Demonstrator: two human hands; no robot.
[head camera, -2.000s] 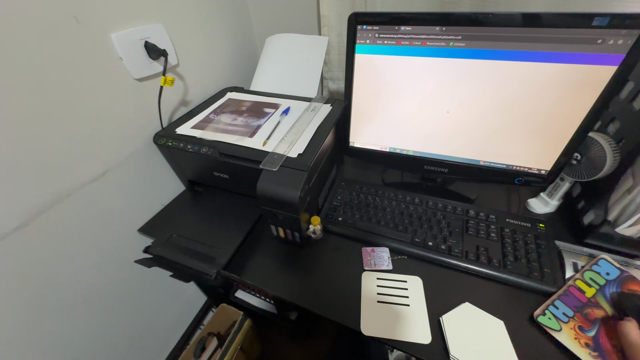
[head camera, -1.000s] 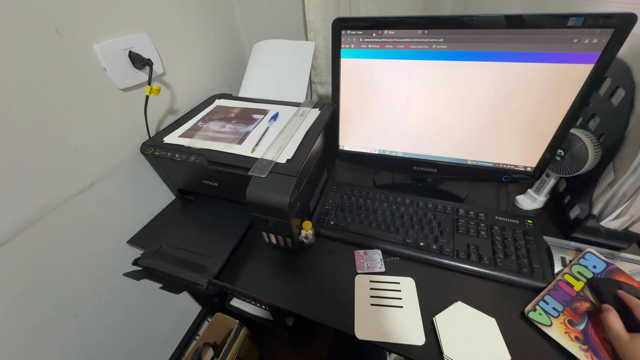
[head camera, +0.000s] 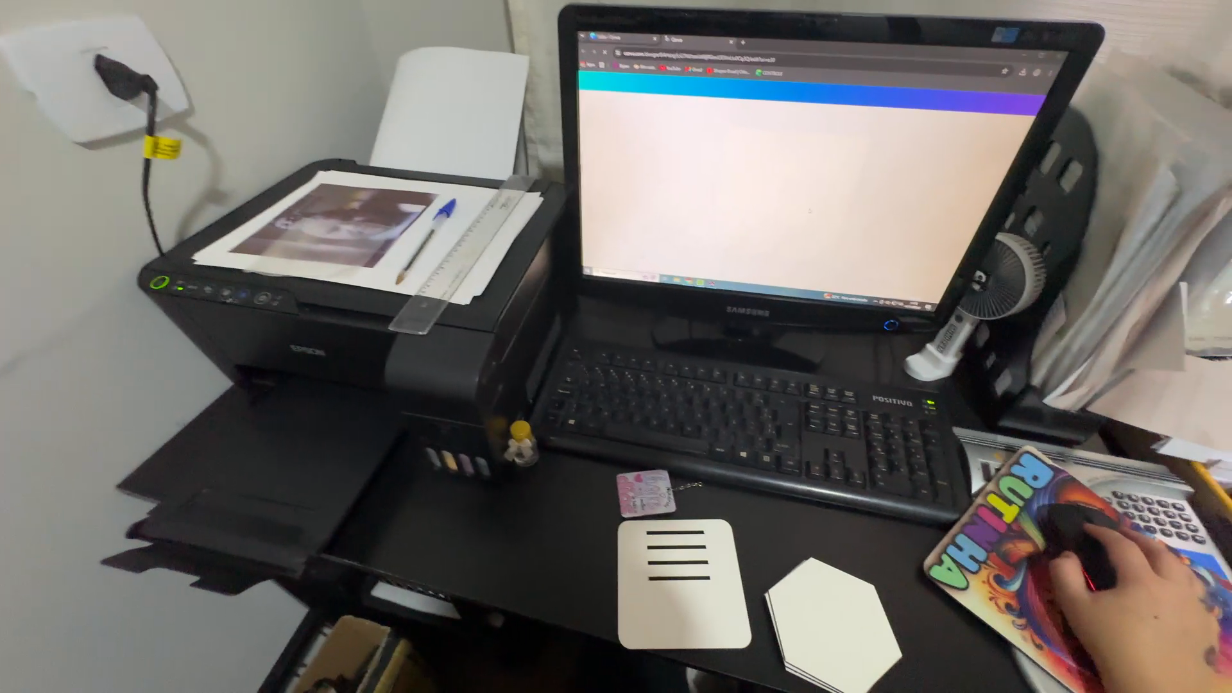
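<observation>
My right hand (head camera: 1136, 602) rests on a black computer mouse (head camera: 1080, 545), which lies on a colourful mouse pad (head camera: 1006, 577) bearing large letters. My left hand is out of view. Left of the pad lie a stack of white hexagonal cards (head camera: 834, 626) and a white rounded card (head camera: 683, 608) with several black lines. Just above that card sits a small pink tag (head camera: 646, 494) with a chain. A black keyboard (head camera: 751, 433) stands in front of the Samsung monitor (head camera: 799, 192), whose screen shows a browser window with a mostly blank pale page.
At the left stands a black Epson printer (head camera: 337, 337) with printed sheets (head camera: 337, 226), a blue pen (head camera: 426, 241) and a clear ruler (head camera: 462, 255) on its lid. A small white fan (head camera: 1001, 279), leaning papers (head camera: 1126, 250) and a calculator (head camera: 1160, 515) are at the right.
The view has shifted slightly, bringing more of my right hand into the frame. It stays on the mouse. The page on the screen looks much the same.
</observation>
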